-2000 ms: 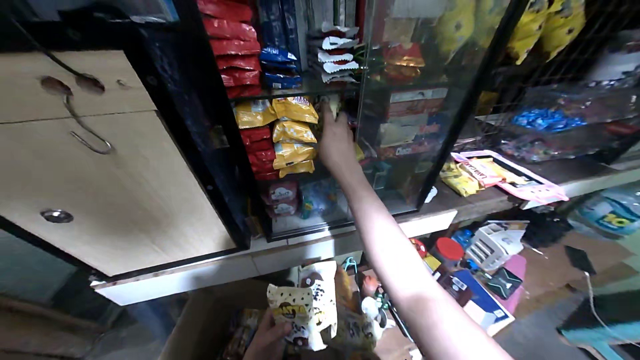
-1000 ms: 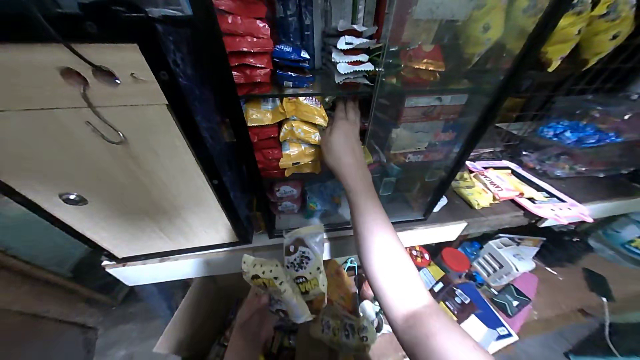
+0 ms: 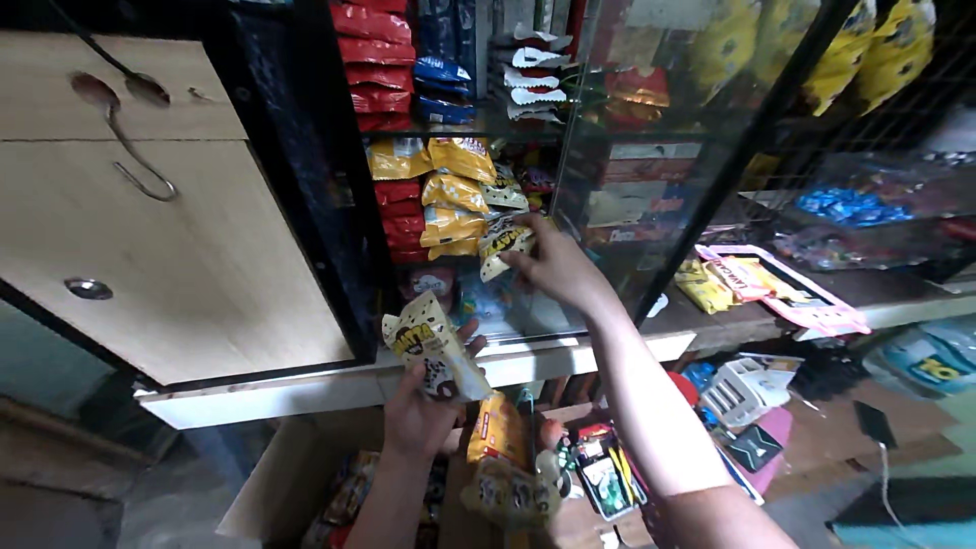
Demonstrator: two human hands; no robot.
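My left hand holds cream-coloured snack packets with dark spots, upright in front of the cabinet's bottom edge. Inside the glass cabinet, my right hand grips another cream snack packet by its right side. That packet is just right of the stacked yellow snack packets, and a similar cream packet lies above and behind it. Red packets are stacked to the left of the yellow ones. Below my hands are an orange packet and a clear bag of snacks.
A glass shelf runs above my right hand, and the sliding glass pane stands to its right. An open cardboard box is below left. On the right ledge are a pink-framed tray and yellow packets.
My right hand has come down and outward from beneath the upper shelf, and a cream packet now shows in it. My left hand has risen nearer the cabinet with its packets.
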